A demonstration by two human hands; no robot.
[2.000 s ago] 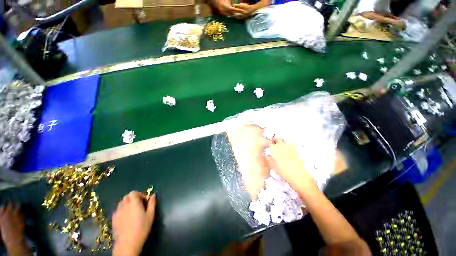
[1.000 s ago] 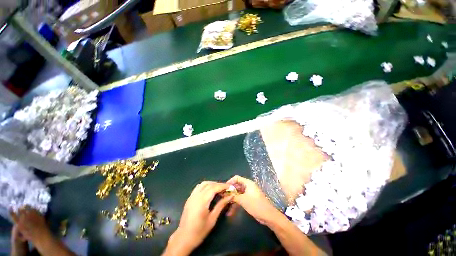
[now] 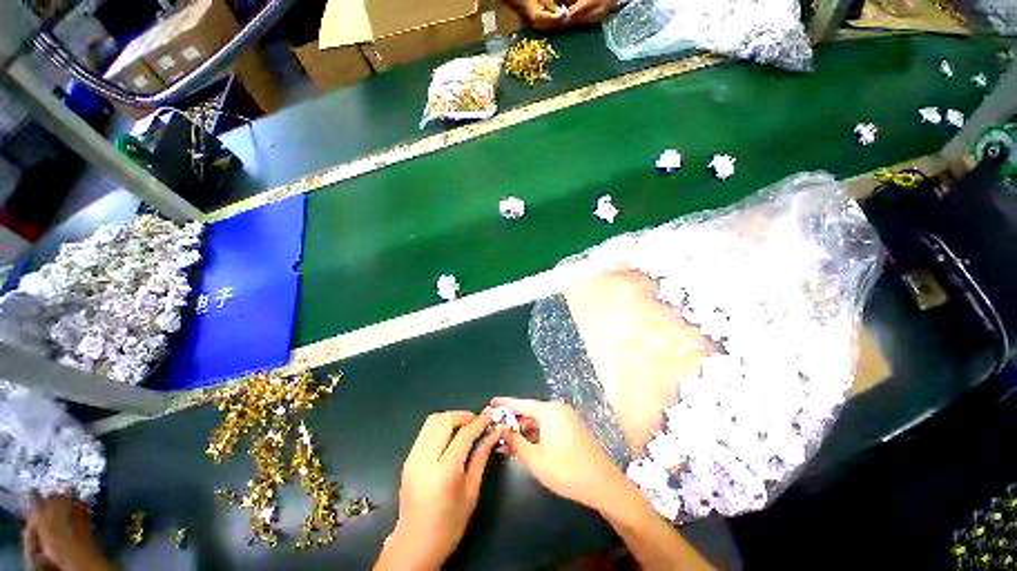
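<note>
My left hand (image 3: 438, 482) and my right hand (image 3: 561, 455) meet fingertip to fingertip over the dark green bench. Between them they grip one white plastic housing (image 3: 505, 421). Whether a brass contact sits in it is too small to tell. A loose pile of brass contacts (image 3: 271, 435) lies on the bench left of my hands. A large pile of white housings (image 3: 745, 429) lies to the right, on and in a crinkled clear bag (image 3: 853, 229), with a tan cardboard sheet (image 3: 636, 340) under it.
The green conveyor belt (image 3: 390, 257) beyond the bench carries scattered white pieces. A blue board (image 3: 248, 296) lies across it at left, beside a heap of white pieces (image 3: 106, 292). Another person's hand (image 3: 61, 533) is at lower left. A bag of brass parts (image 3: 463, 89) lies on the far bench.
My right hand came from the white pile to meet my left hand. Since then the fingers have turned the piece, and the white housing shows more clearly. White pieces on the belt have shifted right.
</note>
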